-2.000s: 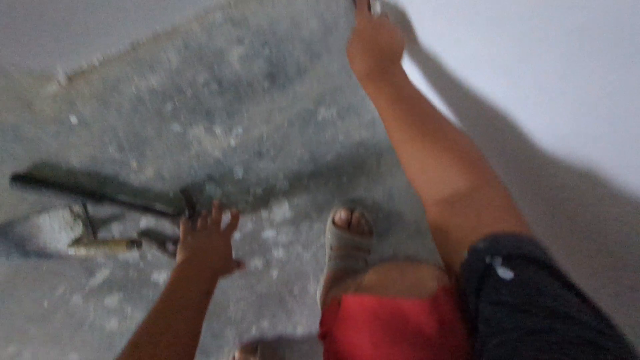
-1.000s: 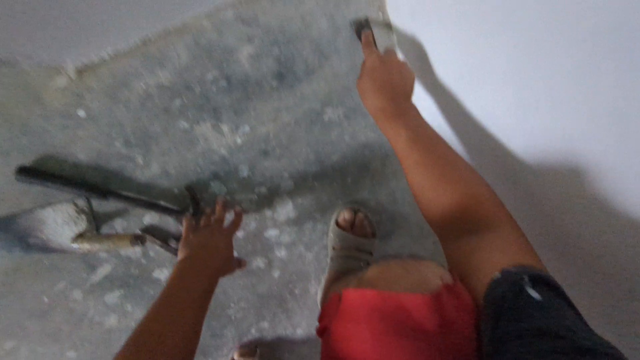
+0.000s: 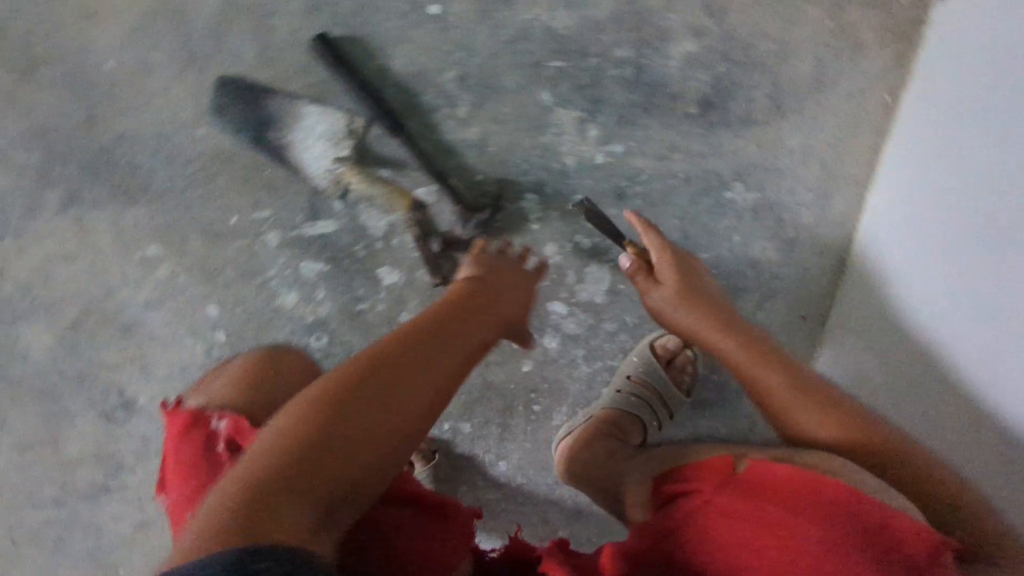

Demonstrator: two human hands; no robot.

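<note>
My right hand grips the handle of a small scraper, its dark flat blade pointing up and left above the floor. Left of it, my left hand is spread over the floor, fingers apart, beside the near end of a long dark bar-like tool; blur hides whether it touches. A trowel with pale residue on its blade and a worn wooden handle lies left of the bar. Another dark metal piece sits close to my left fingers, its kind unclear.
The grey concrete floor is spotted with pale splatters. A white wall rises at the right. My sandalled foot stands below my right hand, and part of the other sandal shows under my left arm.
My right hand, with the scraper, has come back from the floor's edge by the white wall to near my left hand. My left hand stays beside the tools. The view has shifted and turned considerably.
</note>
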